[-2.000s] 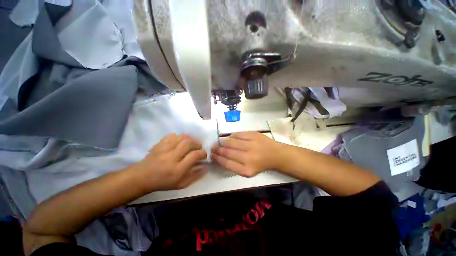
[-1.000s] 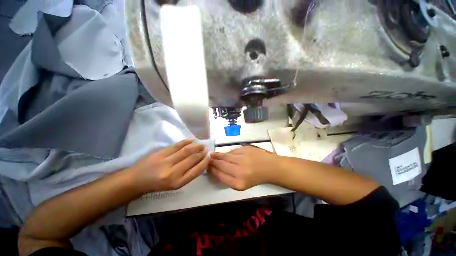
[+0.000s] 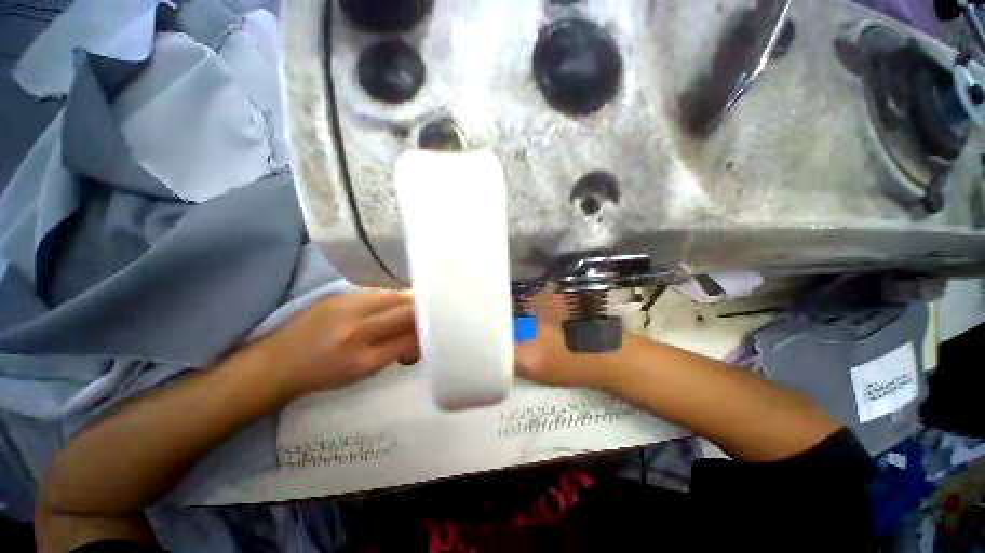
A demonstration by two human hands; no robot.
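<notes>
The off-white sewing machine head [image 3: 486,205] fills the upper middle, with a white elongated guard [image 3: 459,281] hanging over the needle area. A bit of the blue presser foot piece [image 3: 524,326] shows beside the guard. My left hand [image 3: 351,340] is left of the guard, over the edge of the grey garment [image 3: 205,270]; its fingertips are hidden behind the guard. My right hand [image 3: 556,351] is just right of the guard, near the blue piece, partly hidden by a dark knob. What the fingers hold cannot be seen.
Grey cloth is heaped at the left. A stack of grey cut pieces [image 3: 837,346] with a white paper label lies at the right. Scrap strips [image 3: 707,285] lie behind the needle area. Ruler markings run along the table's front edge [image 3: 454,443].
The camera view has shifted, so the machine head appears lower. Both hands have moved from in front of the needle to beside it, and the fingertips are now hidden.
</notes>
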